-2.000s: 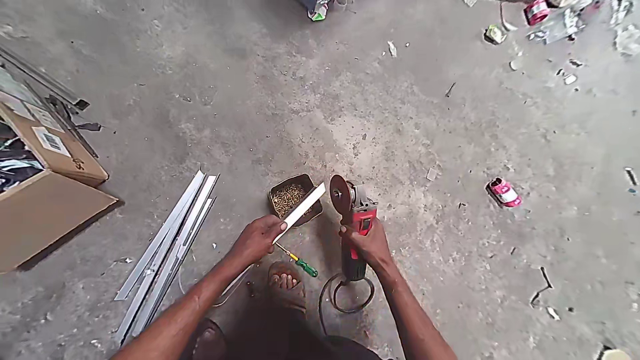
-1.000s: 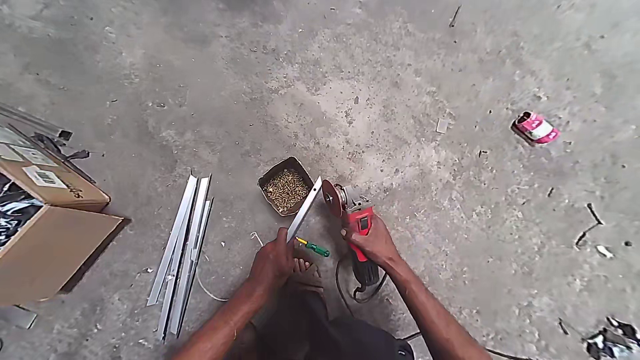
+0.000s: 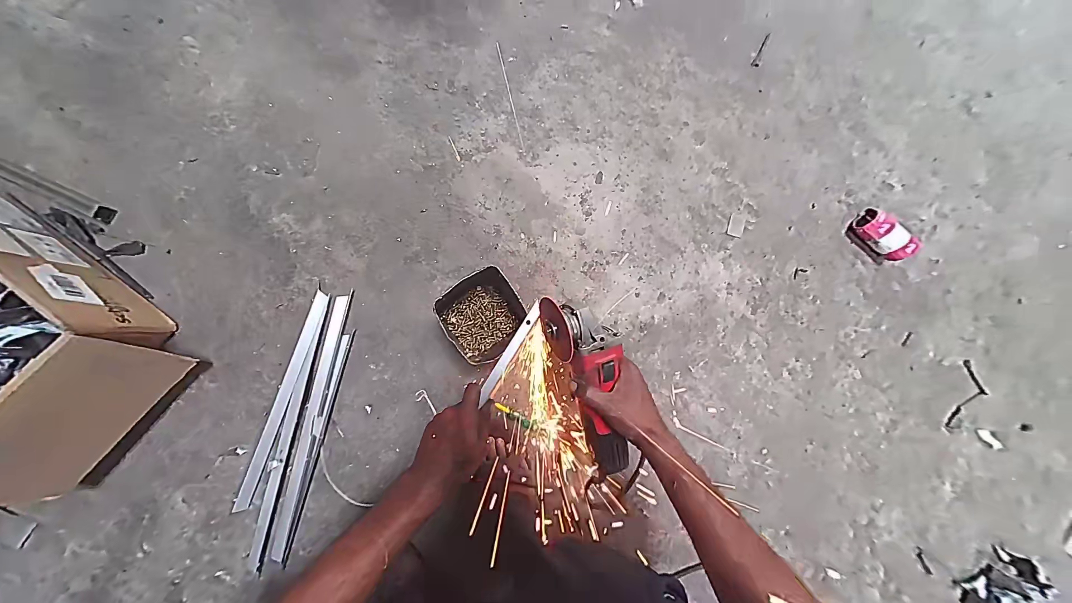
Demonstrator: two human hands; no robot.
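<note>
My left hand (image 3: pixel 452 440) grips the lower end of a white metal angle strip (image 3: pixel 511 356), which slants up to the right. My right hand (image 3: pixel 624 402) holds a red and black angle grinder (image 3: pixel 605 368) by its body. The grinder's reddish disc (image 3: pixel 556 329) meets the strip near its upper end, and bright sparks (image 3: pixel 544 427) stream down toward my feet. A black square tray (image 3: pixel 448 335) of small brass-coloured screws lies just beyond the strip. Partly behind the sparks is a screwdriver (image 3: pixel 512 414) with a green handle.
Several metal strips (image 3: pixel 293 435) lie on the concrete floor to the left. Farther left stands an open cardboard box (image 3: pixel 92 402) with dark contents. A pink and white container (image 3: pixel 889 236) lies at the right. Dark scraps (image 3: pixel 1005 576) lie at the lower right, and a cable passes below the grinder.
Sparks now fly from the disc; neither earlier frame shows any. The strip's upper end, apart from the disc two seconds ago, is now against it. The view has shifted.
</note>
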